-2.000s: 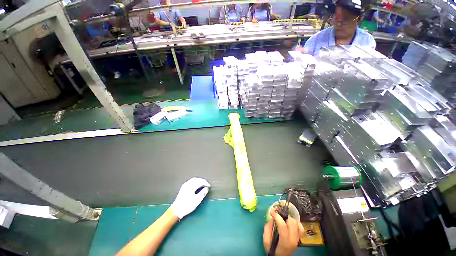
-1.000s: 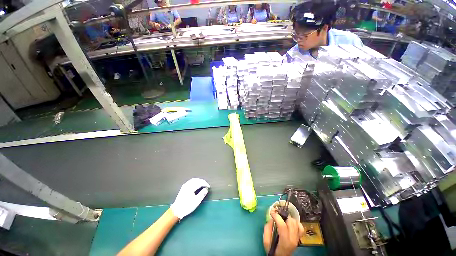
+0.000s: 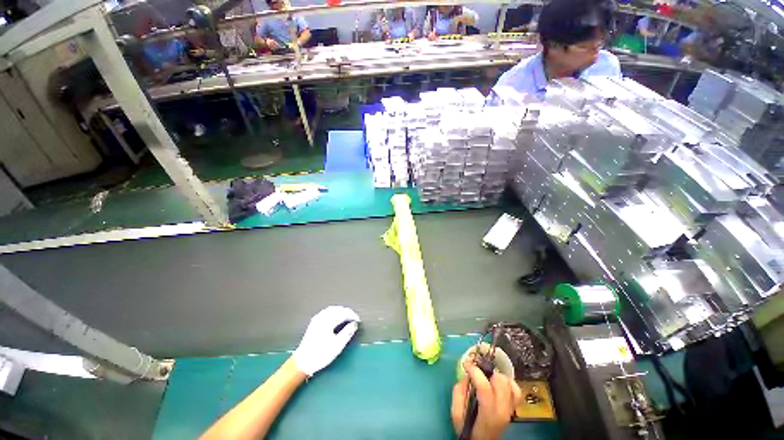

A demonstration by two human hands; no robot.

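My left hand [image 3: 327,341], in a white glove, rests at the near edge of the dark belt [image 3: 215,288]. It is empty, with a gap between thumb and fingers. My bare right hand [image 3: 488,402] is shut on the black soldering iron [image 3: 470,411], its tip end over the round whitish pot [image 3: 467,361]. A silvery white power supply unit [image 3: 502,233] lies on the belt, beyond and right of the yellow-green wrapped bar [image 3: 415,279]. A black cord [image 3: 533,273] lies nearer to me, beside the unit.
A dark coiled holder [image 3: 526,348] on a yellow base, a green solder spool [image 3: 589,302] and the feeder [image 3: 632,395] stand at right. Shiny trays [image 3: 636,198] and stacked housings [image 3: 464,150] rise behind. A person [image 3: 563,56] is beyond them. A metal frame post [image 3: 159,129] stands left.
The unit has moved left along the belt from beside the trays, and its black cord has come into view. The person beyond has shifted and turned the head. My hands have barely moved.
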